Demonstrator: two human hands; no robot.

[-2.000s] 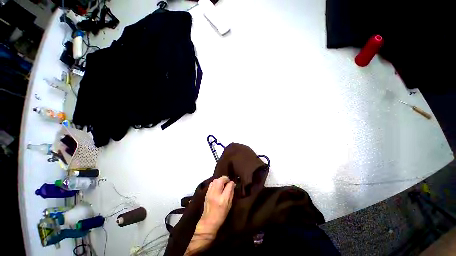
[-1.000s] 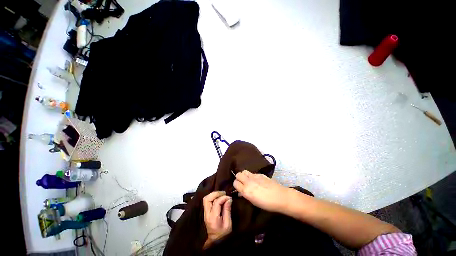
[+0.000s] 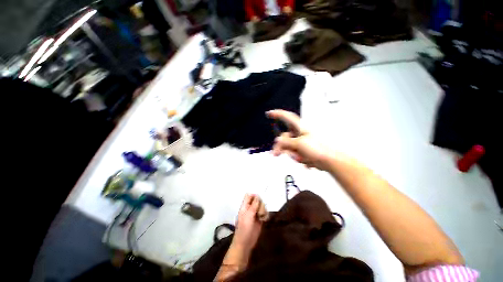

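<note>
The brown garment (image 3: 300, 234) lies at the bottom centre on the table, bunched, with a black hanger hook (image 3: 290, 186) showing above its neck. My left hand (image 3: 253, 212) is closed at the garment's left upper edge, fingers pinched on the cloth. My right hand (image 3: 293, 139) is raised above and away from the garment, in front of the black pile. Its index finger and thumb are spread, the other fingers curled. It is blurred, and I cannot tell whether it holds a needle or thread.
Black garments (image 3: 242, 107) lie behind my right hand. A brown-grey thread cone (image 3: 192, 210), purple bottle (image 3: 138, 161) and small basket (image 3: 177, 144) stand left. A red cone (image 3: 470, 158) is at right. Brown garments (image 3: 322, 49) and a person in red (image 3: 269, 8) are at the far side.
The view has tilted up and turned, showing the far side of the table. My right hand came in to the garment's neck, then moved up and away. My left hand stays at the garment.
</note>
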